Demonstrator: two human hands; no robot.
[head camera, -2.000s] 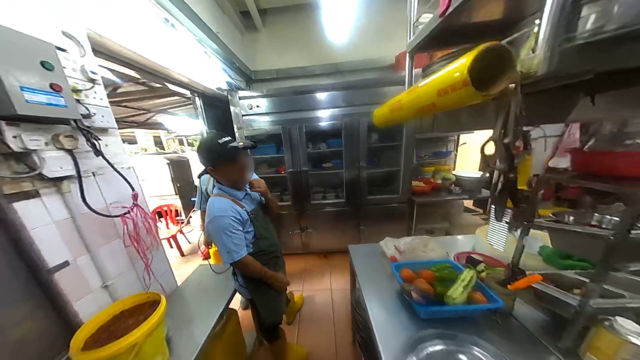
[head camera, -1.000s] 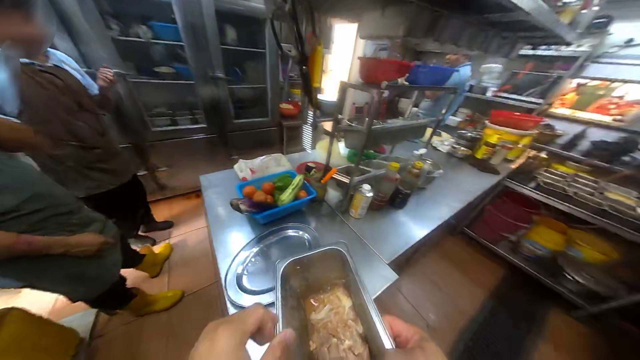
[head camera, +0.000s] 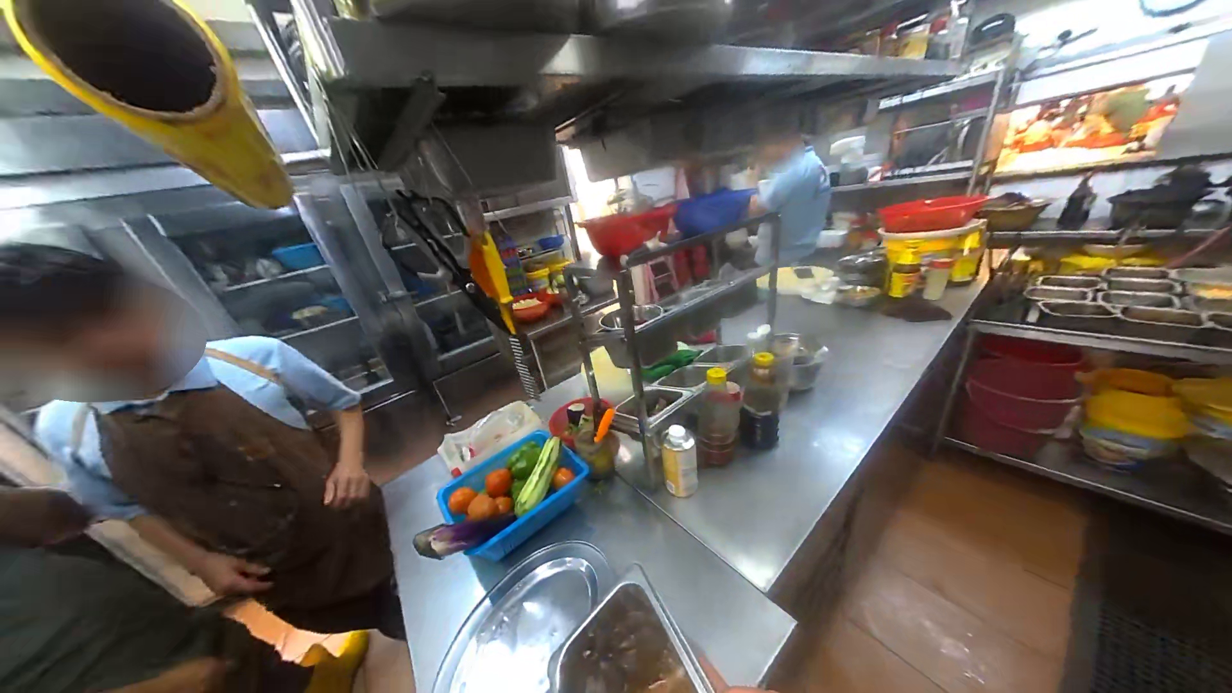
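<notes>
A rectangular stainless steel pan (head camera: 630, 640) with food in brownish liquid is cut off by the bottom edge of the view. Fingertips of my right hand (head camera: 724, 680) show against its right side, holding it; the rest of that hand is hidden. My left hand is out of view. Just left of the pan, an oval metal platter (head camera: 525, 616) lies on the steel counter (head camera: 722, 577). Behind the platter sits a blue plastic basket (head camera: 510, 539) of tomatoes, green peppers and a ridged green gourd, with an eggplant (head camera: 462, 535) by its left corner.
Sauce bottles (head camera: 760, 399) and a white-yellow bottle (head camera: 680, 462) stand beside a metal rack (head camera: 630, 346). Two co-workers in aprons are close on the left; another person is at the back. A yellow tube (head camera: 154, 96) hangs overhead. A shelf with buckets (head camera: 1131, 414) is on the right.
The view has swung right since the oldest frame. One second ago both my hands were on the pan; now only right fingertips show, and the pan sits lower in view.
</notes>
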